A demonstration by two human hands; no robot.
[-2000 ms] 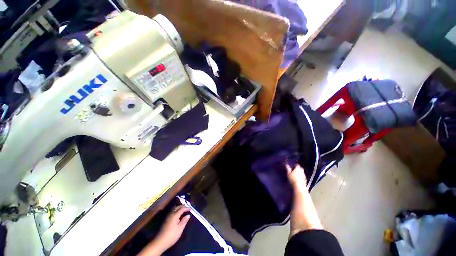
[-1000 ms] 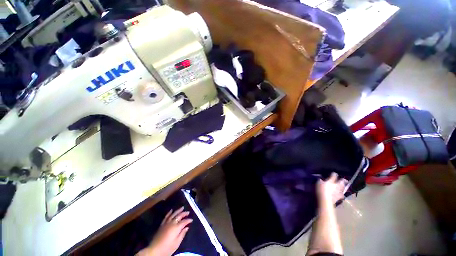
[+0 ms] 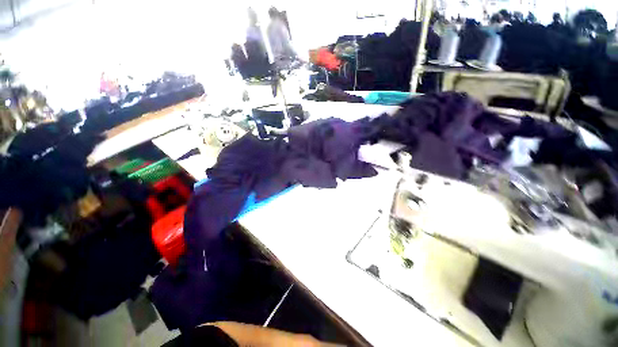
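A pile of crumpled navy-purple cloth (image 3: pixel 325 150) lies behind the sewing machine and hangs over the table's left edge. The white machine head (image 3: pixel 455 207) is at the right. A dark rectangular piece (image 3: pixel 492 295) lies on the bed under its arm. Dark cloth with a thin white line lies below the table edge at the bottom. A bare forearm with a black sleeve crosses the bottom edge, apparently my left arm; its hand is cut off. My right hand is out of the picture. A blurred skin-coloured shape is at the far left edge; I cannot tell whose.
The pale table (image 3: pixel 298 234) runs diagonally, with a bright blue edge under the pile. A red bin or stool (image 3: pixel 169 234) and a green basket (image 3: pixel 140 169) stand left of it. Dark cloth heaps lie at the left. Clear plastic (image 3: pixel 535 190) lies behind the machine.
The view has swung left, away from the grey-topped red stool and the black-purple garment. Both hands, seen earlier on dark cloth, have left the picture.
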